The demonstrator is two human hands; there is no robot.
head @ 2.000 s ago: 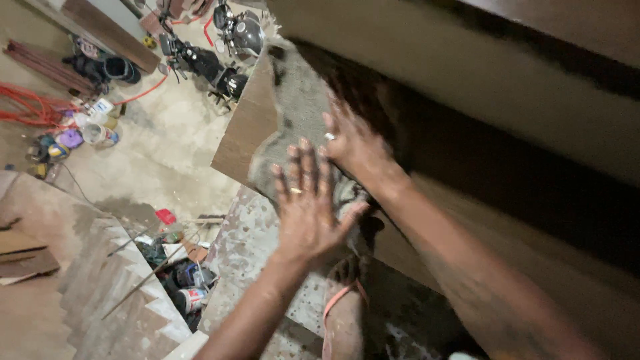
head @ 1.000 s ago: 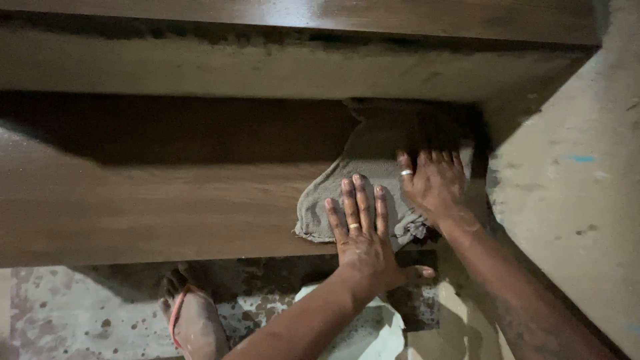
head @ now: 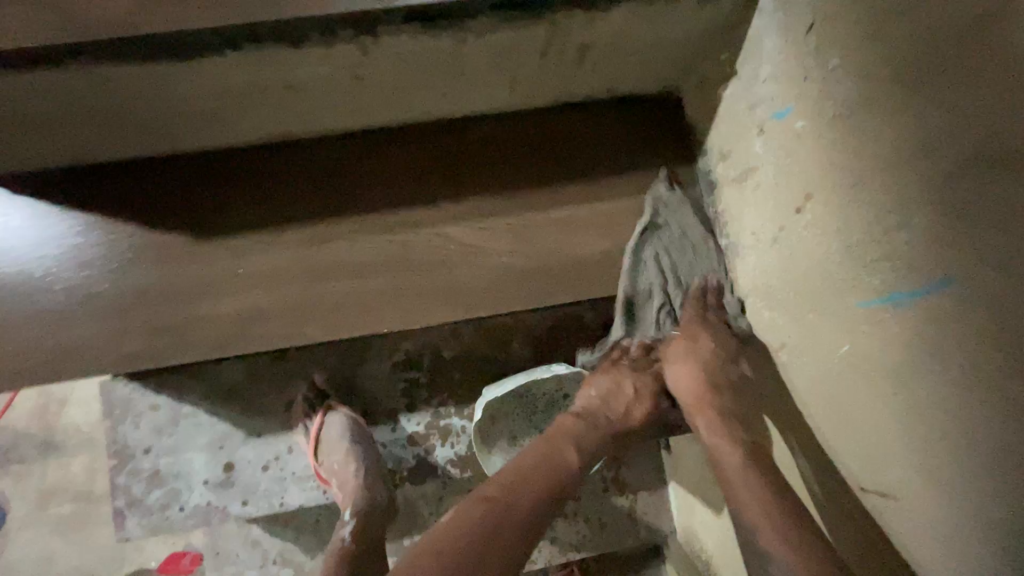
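A grey cloth lies at the right end of a brown stair tread, beside the wall, its lower part drooping over the front edge. My left hand has its fingers curled on the cloth's lower edge. Close against it, my right hand rests on the cloth's lower right part, fingers fairly straight and together. A pale-rimmed bucket stands below, partly hidden by my left hand and forearm.
A plastered wall with blue marks borders the stair on the right. My foot in a flip-flop stands on the spotted lower step. Higher steps rise at the top. A red object lies at the bottom left.
Both hands have drawn together at the tread's front edge by the wall; the left has gone from spread flat to curled. The cloth is bunched narrower. The view has swung widely since the oldest frame.
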